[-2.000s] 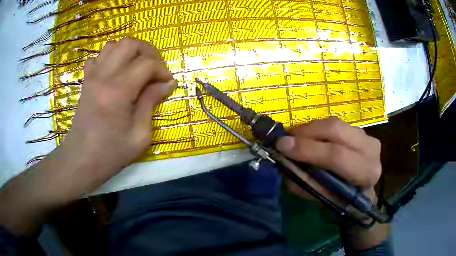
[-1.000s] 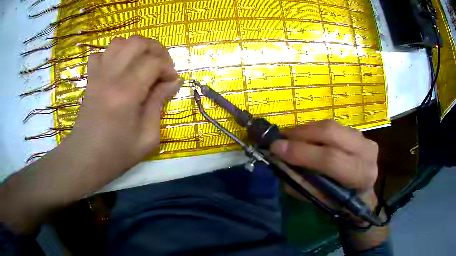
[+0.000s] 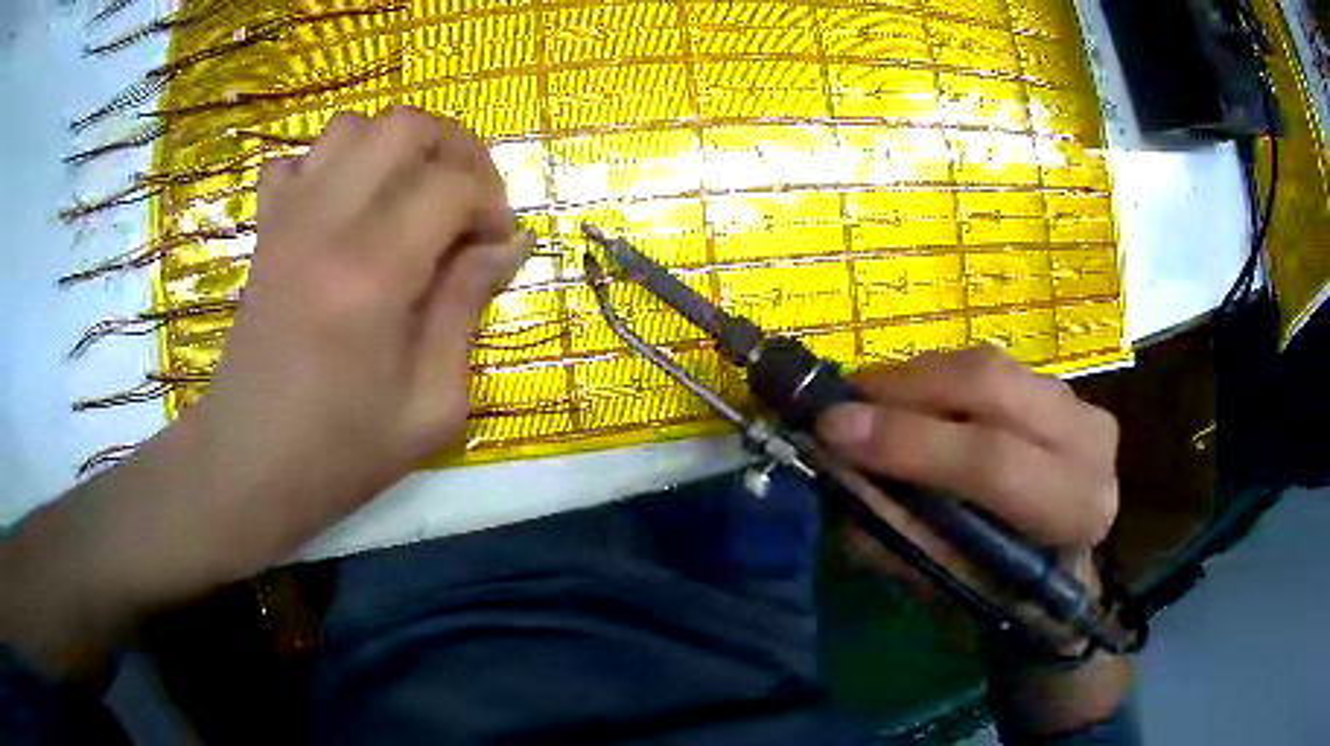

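Observation:
A shiny amber-yellow heater panel (image 3: pixel 788 204) with a grid of rectangles lies in front of me. My left hand (image 3: pixel 372 277) rests over its left part, thumb and fingertips pinched on a thin lead wire (image 3: pixel 547 248) whose end shows just right of them. My right hand (image 3: pixel 985 452) holds the soldering iron (image 3: pixel 795 379) like a pen. Its tip points up-left, a little right of the wire end; contact with the panel cannot be told. A thin curved feed tube (image 3: pixel 642 347) is clamped alongside and ends just below the tip.
Rows of dark red-brown lead wires (image 3: pixel 110 273) stick out past the panel's left edge over the white board (image 3: pixel 584 493). A black box (image 3: pixel 1179 73) with a cable is at the upper right. Another yellow panel (image 3: pixel 1303 146) is at the far right. My dark-clothed lap is below.
Since one second ago, the iron and my right hand have moved slightly right, and the tip has moved away from the wire end. My left hand has hardly moved.

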